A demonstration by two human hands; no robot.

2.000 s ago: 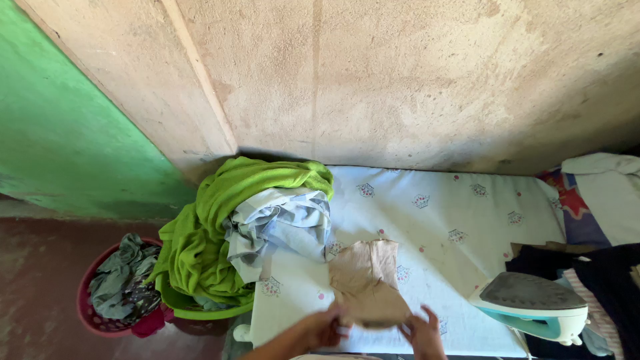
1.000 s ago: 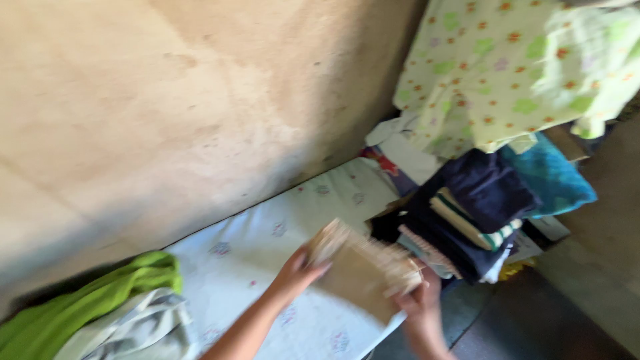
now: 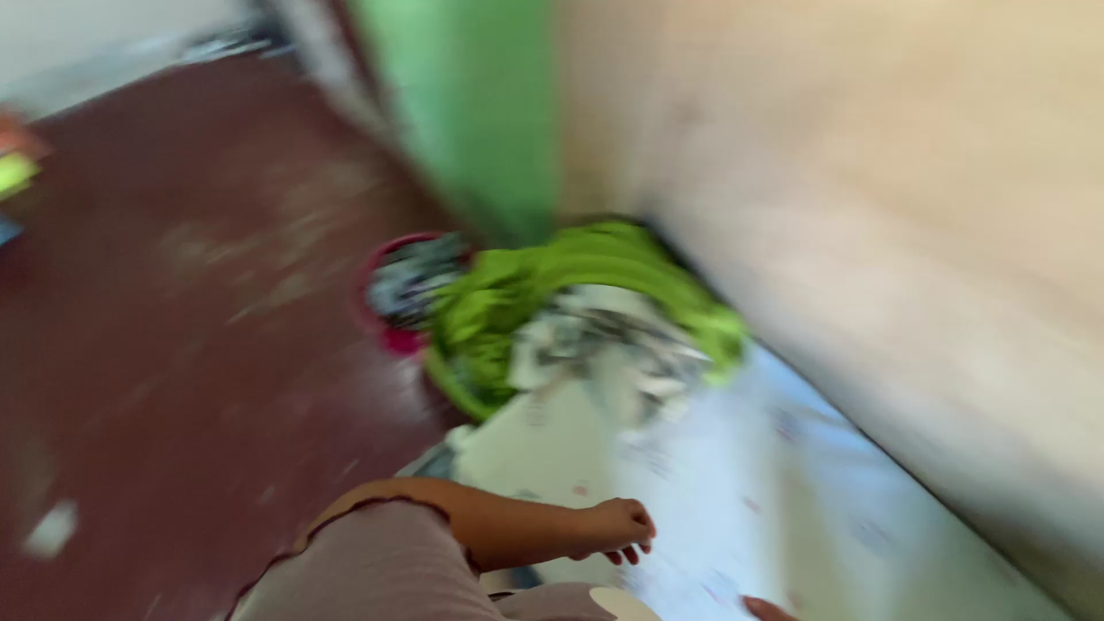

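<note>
My left hand (image 3: 623,528) hangs over the near part of the white patterned cloth-covered table (image 3: 699,500), its fingers loosely curled and nothing seen in them. Of my right hand (image 3: 766,609) only a fingertip or so shows at the bottom edge, so what it holds or touches is hidden. Beyond the hands, a bright green cloth (image 3: 595,259) lies heaped at the table's far end, with a crumpled white and grey cloth (image 3: 604,332) on it. The picture is blurred.
A pink basket (image 3: 366,302) with grey clothes stands on the dark red floor (image 3: 216,362), beside a green basket (image 3: 453,388) under the green cloth. A beige wall (image 3: 906,172) runs along the table's right side. Blurred colourful things lie at the far left edge.
The view has swung far left. The folded beige cloth that both hands held one second ago is out of view, and my left hand no longer holds it.
</note>
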